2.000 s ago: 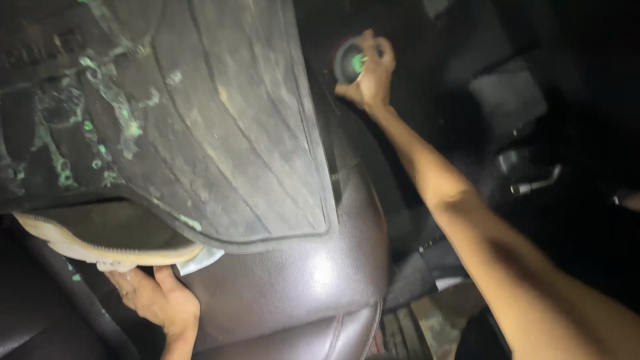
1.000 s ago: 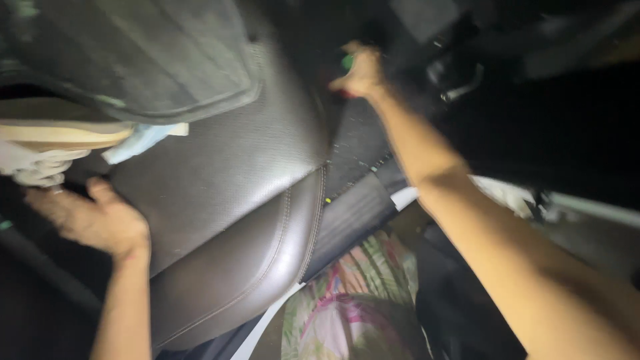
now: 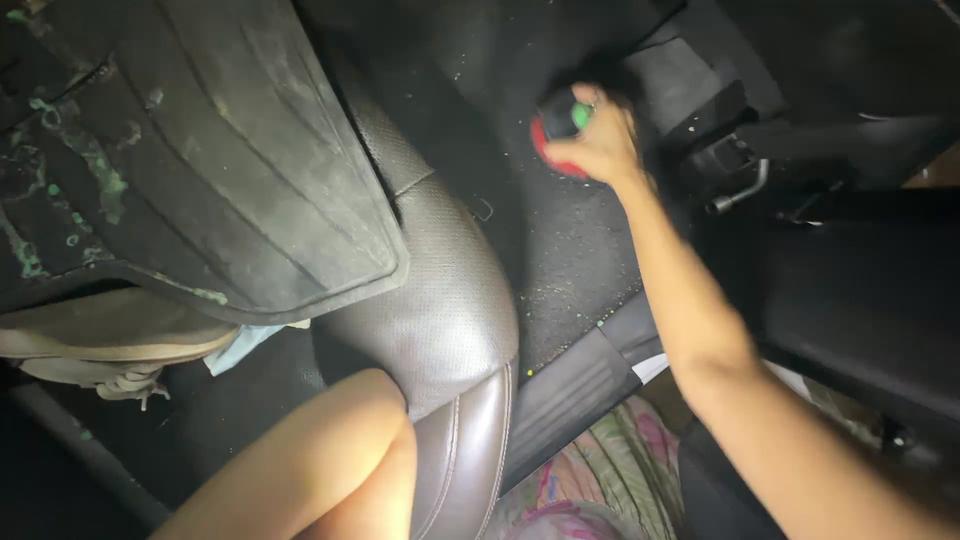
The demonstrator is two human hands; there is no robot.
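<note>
My right hand grips a round dark object with a red rim and a green part; its exact kind cannot be told. It is over the dark car floor carpet, where small crumbs are scattered. My left forearm reaches up from the bottom over the brown leather car seat, bent back at its upper end, and my left hand is not visible. A ribbed rubber floor mat with green stains lies on the seat, above a tan bag or shoe-like item and a light blue cloth.
A plastic door sill runs along the carpet's near edge. Floral fabric shows below it. A metal lever or wrench-like piece is right of my right hand, and a black panel fills the right side.
My left hand, empty and spread beside the tan item one second ago, has gone out of sight. My right hand stays on the round object over the carpet. The view has shifted.
</note>
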